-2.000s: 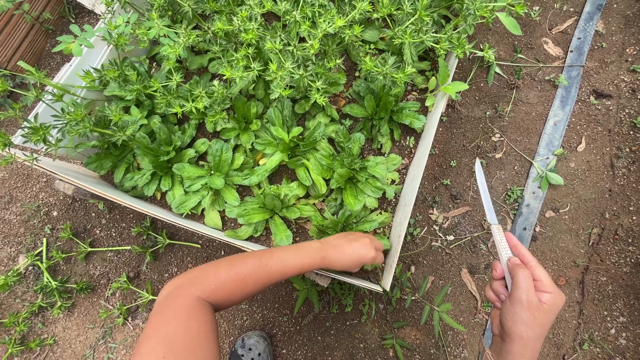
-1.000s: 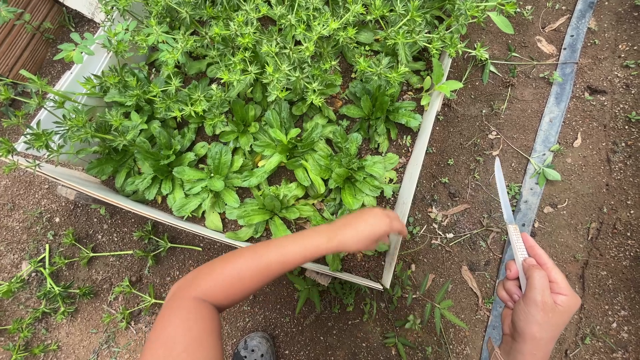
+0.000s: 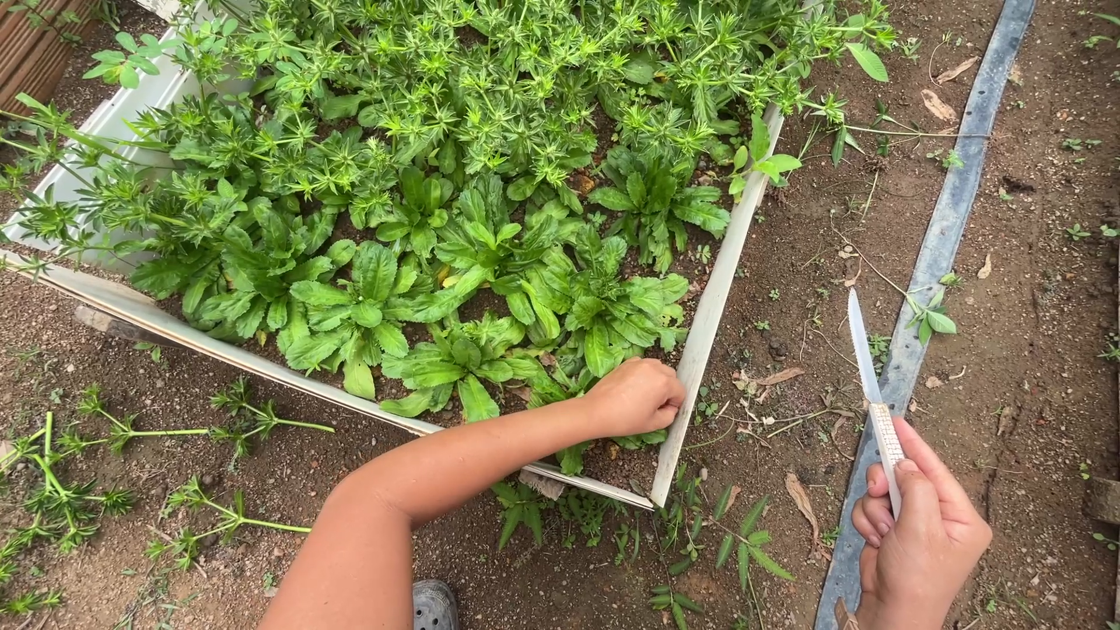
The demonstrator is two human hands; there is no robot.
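My left hand (image 3: 637, 398) is down among the leaves in the near right corner of a white-framed planter bed (image 3: 713, 324); its fingertips are hidden, so whether it grips a leaf does not show. Right beside it grows a leafy green rosette plant (image 3: 464, 359). Out over the soil to the right, my right hand (image 3: 914, 516) holds a serrated knife (image 3: 864, 350) by its pale patterned handle, the blade pointing up and away from the bed.
Spiny green plants (image 3: 490, 87) fill the far part of the bed. Cut green stems (image 3: 236, 516) lie on the soil at the left. A flat grey strip (image 3: 954, 227) runs along the ground at the right. A grey clog (image 3: 433, 604) shows at the bottom edge.
My left hand was in the bed's corner, rose over the frame's edge a second ago, and is down among the leaves again. My right hand has kept hold of the knife.
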